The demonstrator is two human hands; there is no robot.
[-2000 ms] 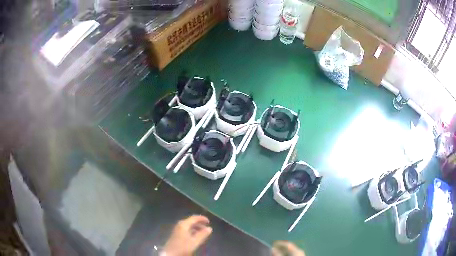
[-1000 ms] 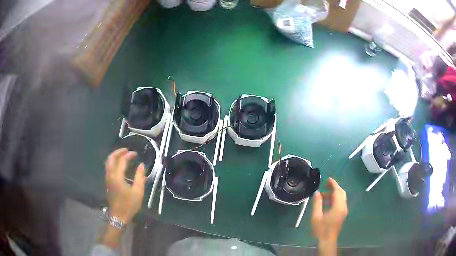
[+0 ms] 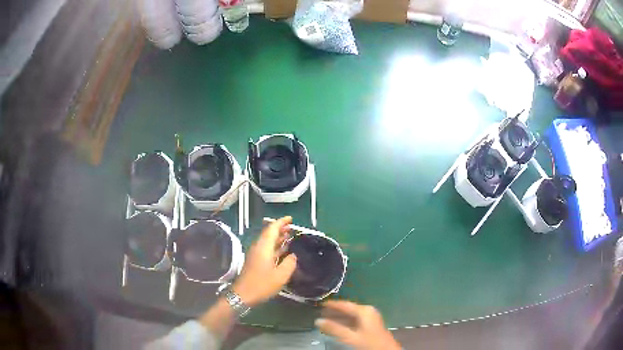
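A white camera body with a black inside (image 3: 317, 265) sits near the bench's front edge. My left hand (image 3: 266, 268) grips its left side, thumb over the rim, and covers part of it. My right hand (image 3: 358, 327) is just below its lower right edge, fingers apart, slightly blurred, with nothing in it. Beside it to the left is another camera body (image 3: 207, 251). Behind stand a camera body with upright black brackets (image 3: 278, 167) and a similar one (image 3: 208, 176). White stick antennas (image 3: 313, 196) extend from them toward me.
Two more camera bodies are at the far left (image 3: 151, 179). Three stand at the right (image 3: 483, 174), next to a blue tray of small white parts (image 3: 582, 184). A bag of small parts (image 3: 326, 29), nested white shells (image 3: 199, 20) and a bottle (image 3: 449, 31) are along the back. Cardboard (image 3: 102, 89) is at left.
The view has shifted right. My left hand has moved from the left cameras to the front right one and taken hold of it. That camera is turned and closer to the row. My right hand is lower.
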